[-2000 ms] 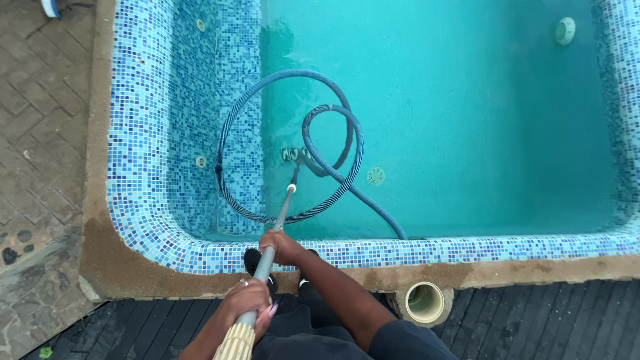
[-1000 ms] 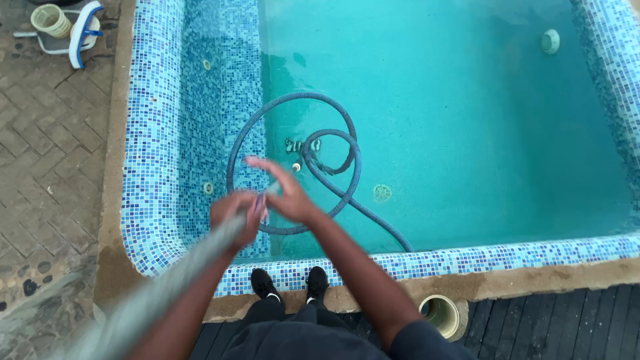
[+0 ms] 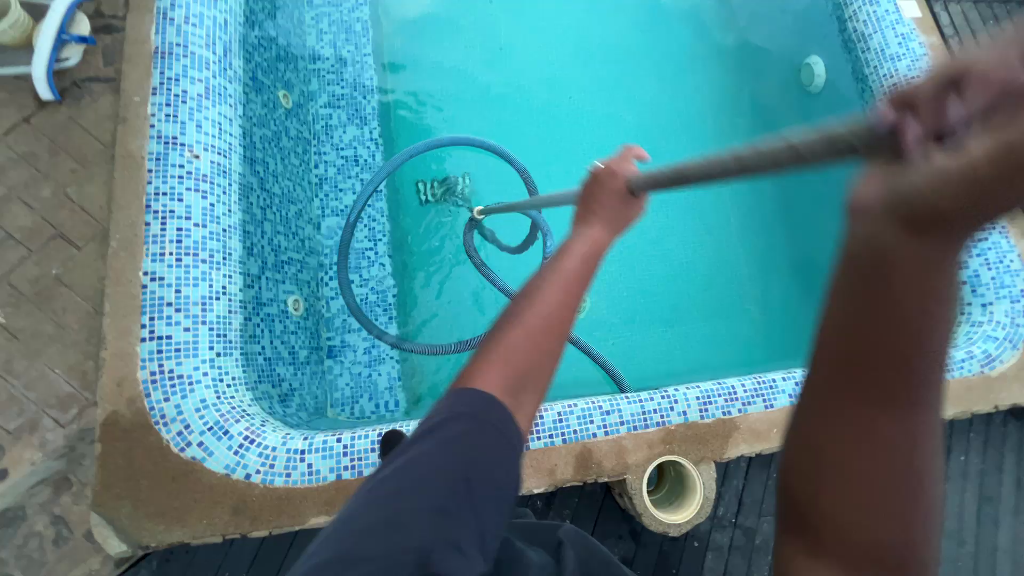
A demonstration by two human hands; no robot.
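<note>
A long grey pole (image 3: 736, 160) slants from the upper right down over the pool, its lower end with a white collar (image 3: 478, 212) at the water. My left hand (image 3: 612, 192) is around its thinner middle, one finger partly extended. Blurred at the upper right, my right hand (image 3: 936, 136) grips the thicker section. Beside the collar, a submerged pool vacuum head (image 3: 444, 190) looks distorted by ripples. A blue ribbed hose (image 3: 344, 256) floats in loops around it and runs down to the near pool edge. The joint between pole and head is unclear.
Blue mosaic tiles (image 3: 192, 240) line the pool rim, with a brown stone coping (image 3: 200, 512) outside. A round skimmer opening (image 3: 674, 490) lies beyond the near edge, by dark decking (image 3: 744, 512). A blue and white brush head (image 3: 54, 48) rests on the paving at upper left. One black shoe (image 3: 392, 442) shows.
The pole has swung from the lower left to the upper right. My hands, close together one second ago, are now far apart along it, the right one raised at the right.
</note>
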